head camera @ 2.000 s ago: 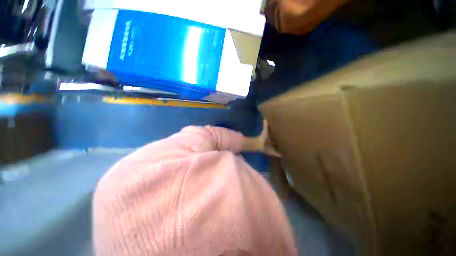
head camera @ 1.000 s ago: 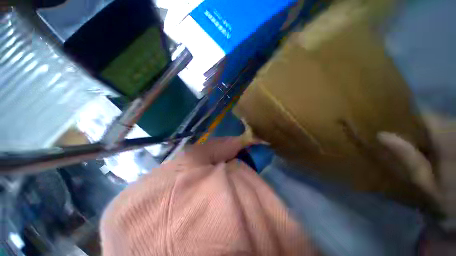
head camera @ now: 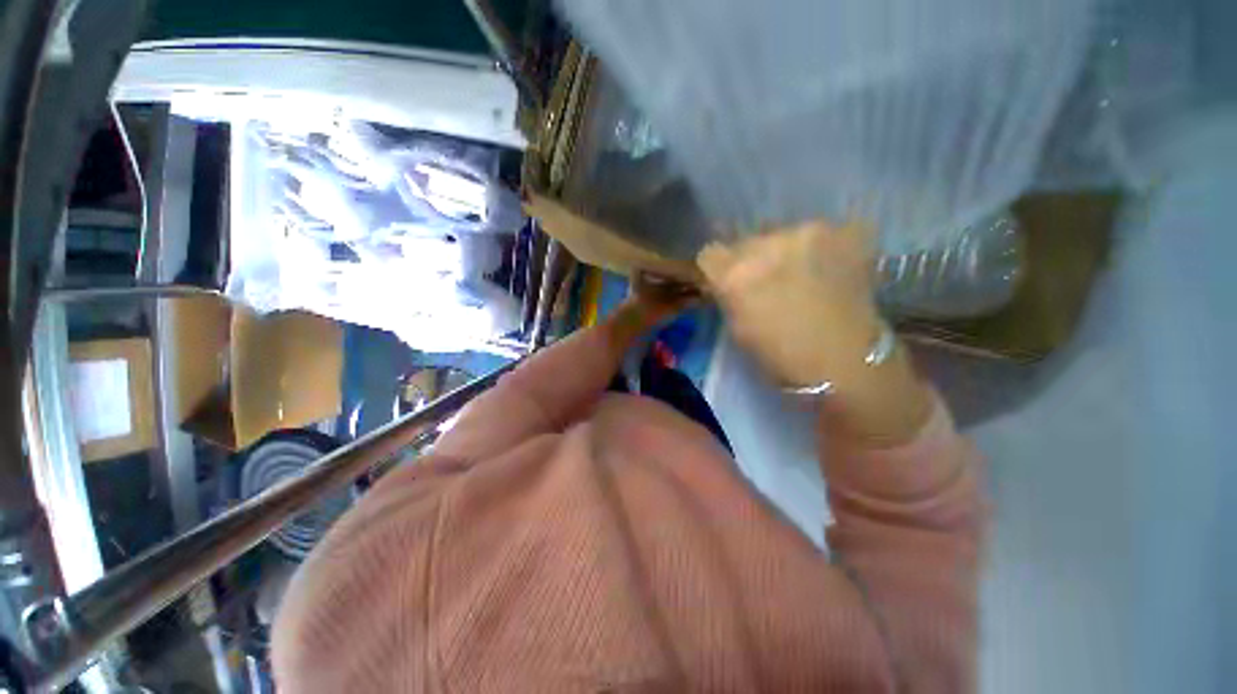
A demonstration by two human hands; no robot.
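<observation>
A large open brown cardboard carton stands in front of me, its near flap tilted. My left hand is at the end of the pink sleeve and grips this flap; its fingers are mostly hidden. My right hand is closed on a cloudy, creased plastic bag that spreads over the carton and hides much of its inside. A clear ribbed plastic tray shows in the carton beside my right wrist.
A shiny metal rail runs diagonally at the left. Beyond it are a white surface with a glaring heap of plastic, a small open brown carton and a round ringed disc. Pale blurred material fills the right side.
The view has swung round, and the blue-and-white box has left it. The carton now shows its open top. My right hand has come in, holding the plastic bag; my left hand stays at the carton.
</observation>
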